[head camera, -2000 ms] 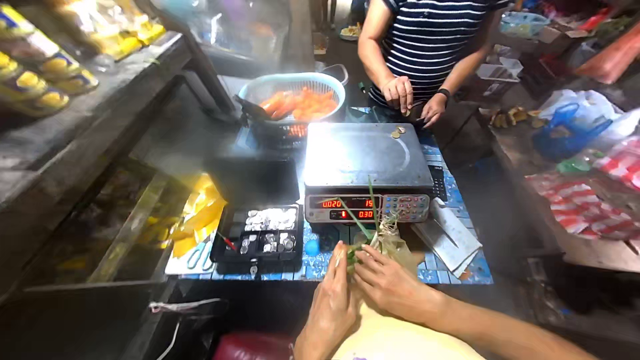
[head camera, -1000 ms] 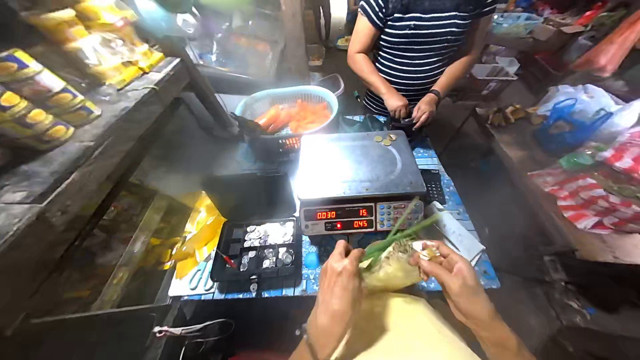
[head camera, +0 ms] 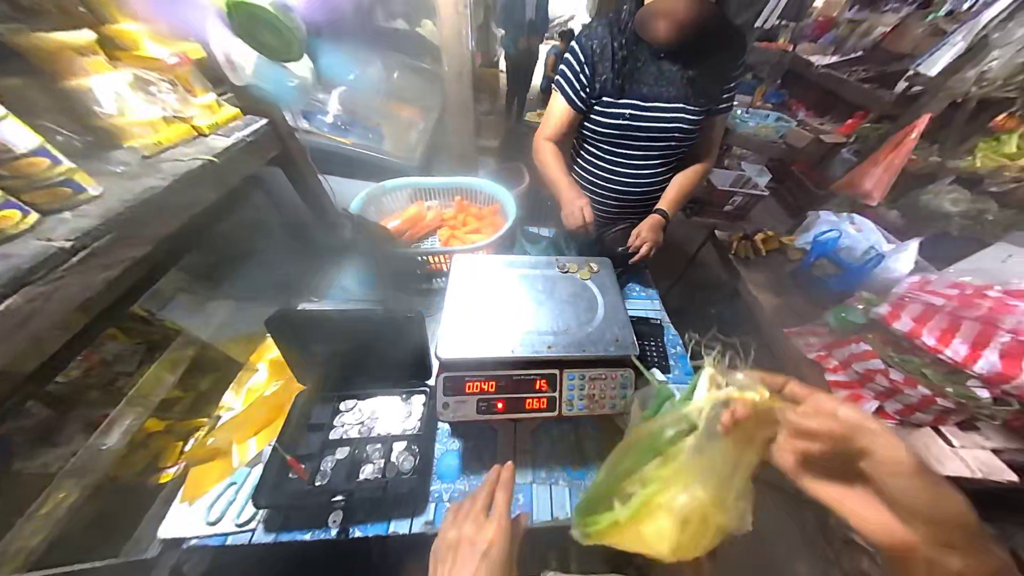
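My right hand (head camera: 808, 432) grips the top of a yellowish translucent plastic bag (head camera: 672, 496) holding green stalks with stringy roots sticking out. The bag hangs at the front right of a digital scale (head camera: 536, 320) with a lit red display. My left hand (head camera: 480, 520) holds nothing; it is at the table's front edge, below the scale, fingers extended. Several coins (head camera: 578, 270) lie on the scale's far right corner. Left of the scale stands a black cash box (head camera: 352, 448), its lid raised, with coins in its compartments.
A person (head camera: 640, 144) in a striped shirt stands behind the scale. A basket of carrots (head camera: 436, 220) is behind it. Light-blue scissors (head camera: 232, 496) and yellow plastic (head camera: 248, 416) lie left. A calculator (head camera: 650, 342) is right of the scale. A wooden shelf (head camera: 144, 192) runs along the left.
My right hand has moved right with the bag, which now hangs from it. My left hand has let go of the bag. The view has tilted up somewhat.
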